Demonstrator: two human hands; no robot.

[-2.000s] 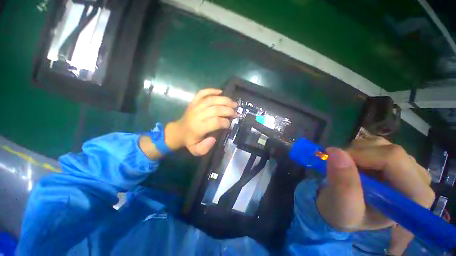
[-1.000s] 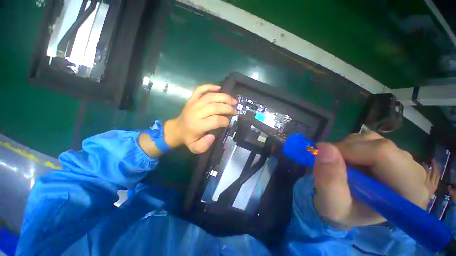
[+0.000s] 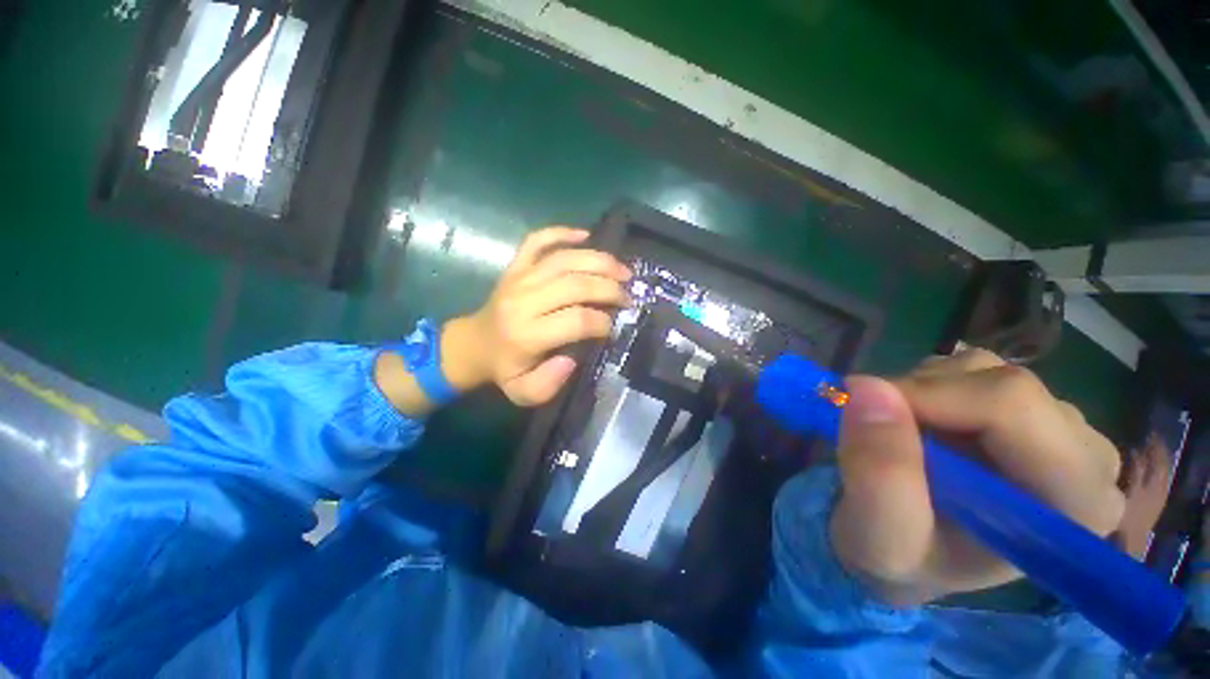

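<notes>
An opened flat device (image 3: 634, 467) lies in a black tray (image 3: 524, 511) in front of me, with silvery areas crossed by dark strips. Its circuit board (image 3: 718, 316), with small shiny parts and a teal spot, is at the far end. My left hand (image 3: 555, 318), bare with a blue wrist band, rests its fingertips on the tray's left edge beside the board, holding nothing visible. My right hand (image 3: 975, 471) grips a soldering iron (image 3: 1022, 520) by its thick blue handle, which has a small orange light. The iron's front points at the board; its tip is too dark to see clearly.
Another black tray (image 3: 327, 159) with a similar device (image 3: 226, 100) is at the upper left on the green mat (image 3: 458, 159). A dark holder (image 3: 1015, 305) stands beyond my right hand. A white rail (image 3: 743, 117) crosses behind. Part of another person's hand (image 3: 1144, 493) shows at the right.
My right hand and the iron have shifted slightly left from two seconds ago. My left hand stays at the tray's edge. The other person's hand at the right has moved.
</notes>
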